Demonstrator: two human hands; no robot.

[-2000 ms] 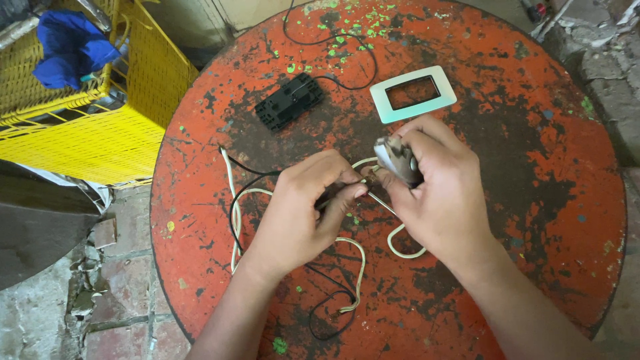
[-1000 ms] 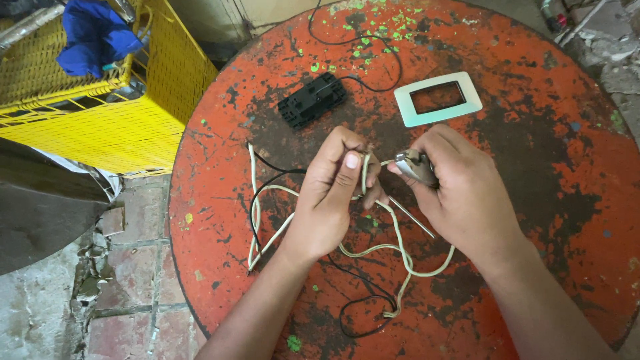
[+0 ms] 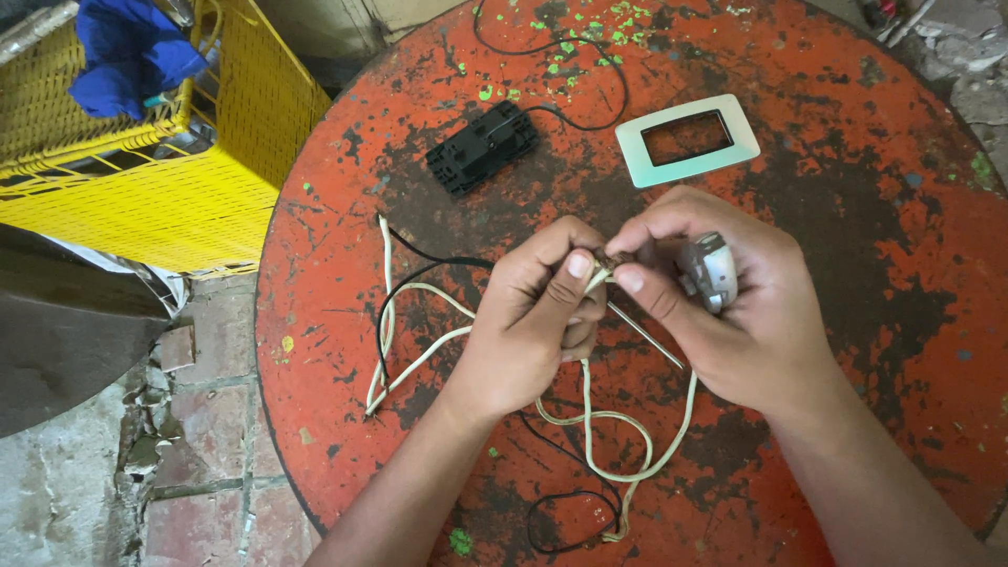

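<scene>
Near the middle of the round table, my left hand (image 3: 535, 315) grips a white electrical cable (image 3: 587, 394) close to its end. My right hand (image 3: 724, 307) pinches the cable's end between thumb and index finger, and a small metal tool (image 3: 713, 272), its kind unclear, rests in the same palm. A thin metal rod (image 3: 646, 335) sticks out below the left fingers; its other end is hidden. The cable loops down below both hands, with more white cable (image 3: 387, 315) and a black wire (image 3: 421, 256) to the left. The bare end is mostly covered by fingertips.
A black plastic socket module (image 3: 482, 148) with a black wire lies beyond my hands, left of a white rectangular faceplate (image 3: 638, 161). The red table (image 3: 315, 370) has worn paint. Left of it stands a yellow woven basket (image 3: 228, 173) with a blue cloth (image 3: 134, 59) over its rim.
One second ago the metal tool was at the cable in my right fingers; now it sits back in the palm, and the right thumb and index finger are on the cable end.
</scene>
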